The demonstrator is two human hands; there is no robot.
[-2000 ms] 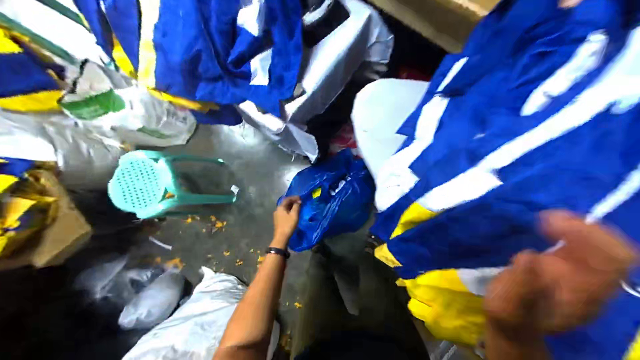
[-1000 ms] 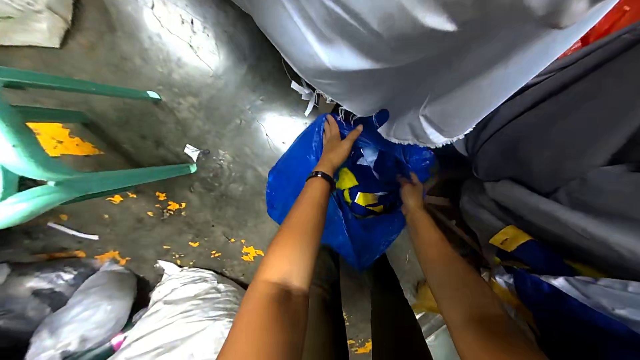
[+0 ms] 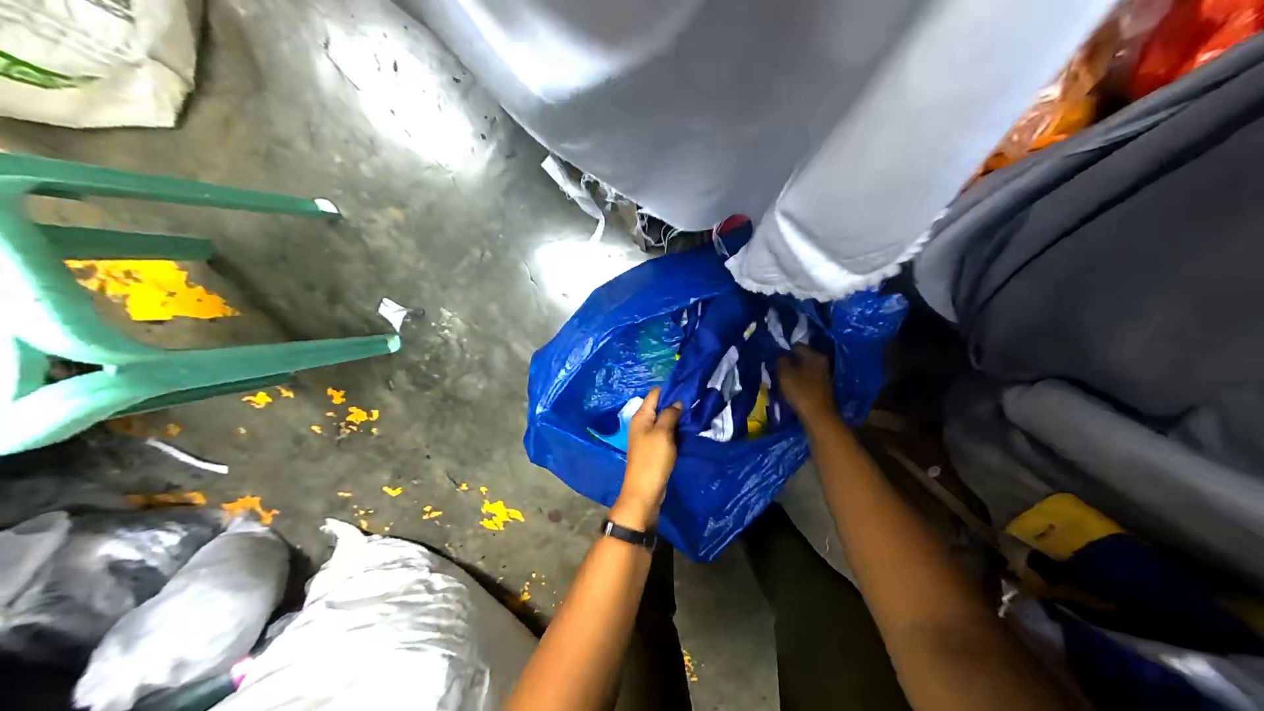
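Note:
A blue plastic bag (image 3: 741, 494) stands wide-mouthed on the concrete floor between my feet. Inside it lies a bundle of blue, white and yellow fabric (image 3: 726, 380), with something light blue and white beside it. My left hand (image 3: 652, 439), a black band on its wrist, grips the near left edge of the bundle, thumb and fingers closed on the cloth. Deeper in the bag at the right is my right hand (image 3: 805, 380); its fingers are partly hidden among the fabric, and their grip is unclear.
Grey-white cloth (image 3: 691, 109) hangs over the bag's far edge. A green plastic stool (image 3: 118, 370) lies on its side at the left. White sacks (image 3: 385, 632) and filled plastic bags (image 3: 197, 592) are at lower left. Dark grey fabric (image 3: 1126, 247) is piled at right; yellow scraps (image 3: 499, 514) dot the floor.
Two seconds ago my right hand was raised at the right, away from the bag; now both hands are inside it. Since a second ago my left hand has left the bag's far rim for the fabric.

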